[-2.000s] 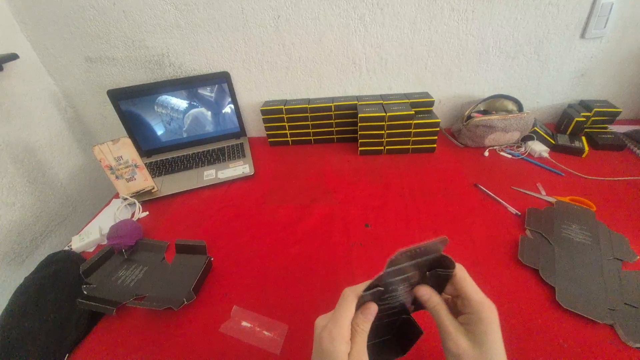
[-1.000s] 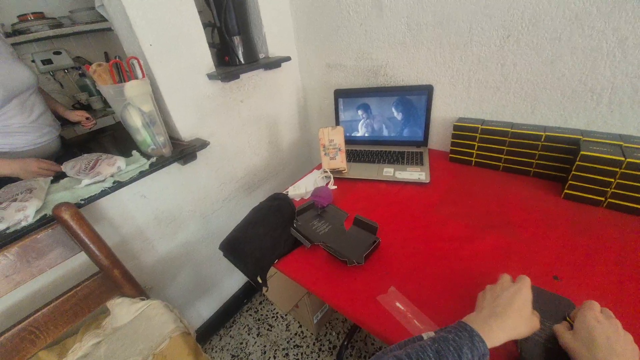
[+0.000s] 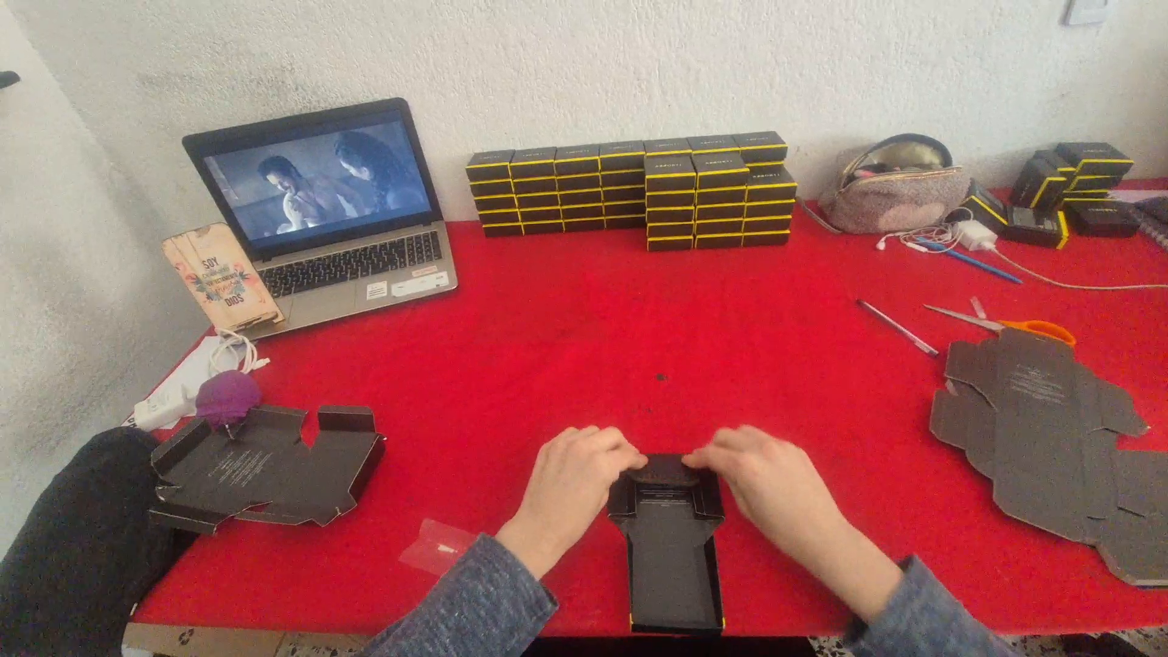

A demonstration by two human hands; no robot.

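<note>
A small black cardboard box (image 3: 675, 566), partly folded with its lid side open, lies on the red cloth at the near edge of the table. My left hand (image 3: 579, 484) pinches the far left corner of the box, thumb and fingers at its folded end. At the far right corner my right hand (image 3: 766, 479) grips the same end panel. The fingertips partly hide the corners. Flat black cardboard blanks (image 3: 1036, 411) lie to the right, and a partly folded blank (image 3: 274, 465) lies to the left.
Behind stand a laptop (image 3: 356, 274), a phone-like card (image 3: 219, 278), stacked black-and-yellow boxes (image 3: 671, 196) and a pouch (image 3: 899, 196). Orange-handled scissors (image 3: 1036, 328), a pen (image 3: 899, 328) and cables lie right. A clear plastic piece (image 3: 438, 546) and a purple object (image 3: 228, 397) are left.
Two seconds ago both hands held the cardboard above the table; now it rests on the cloth with its long tray shape visible. The view swung left and came back.
</note>
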